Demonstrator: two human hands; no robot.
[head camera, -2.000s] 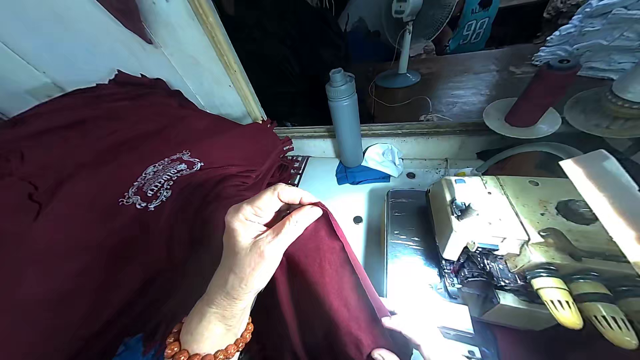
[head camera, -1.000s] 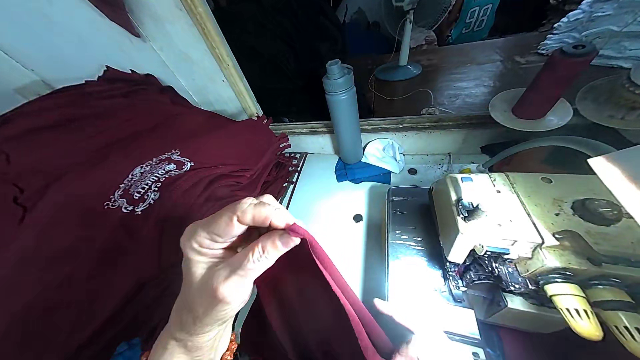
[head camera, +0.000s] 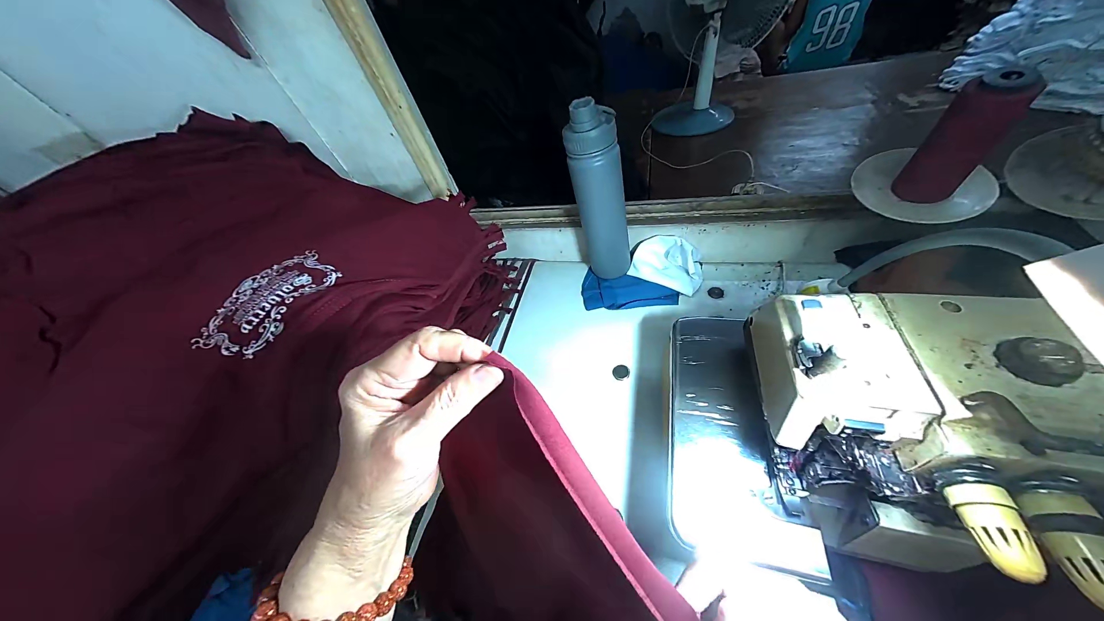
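My left hand (head camera: 401, 423), a beaded bracelet on its wrist, pinches the edge of a maroon fabric piece (head camera: 552, 509) between thumb and fingers. The fabric's folded edge slants down to the right, where my right hand (head camera: 703, 586) shows only partly at the bottom, overexposed by the lamp light. It is near the cloth's lower edge; its fingers are mostly hidden. At the right stands an overlock sewing machine (head camera: 845, 371) with a shiny metal plate (head camera: 711, 431) beside it. A pile of maroon garments (head camera: 155, 414) with a white print lies at the left.
A grey bottle (head camera: 599, 207) stands by blue and white cloth scraps (head camera: 664, 267) at the back of the white table (head camera: 569, 319). Behind the ledge are a fan (head camera: 703, 103) and a maroon thread cone (head camera: 966, 138). Yellow-capped parts (head camera: 996, 526) jut from the machine's front. A person in a teal shirt (head camera: 825, 34) is partly visible beyond.
My left hand has moved left and down from two seconds ago, still pinching the maroon fabric. My right hand has moved lower, toward the bottom edge of the view.
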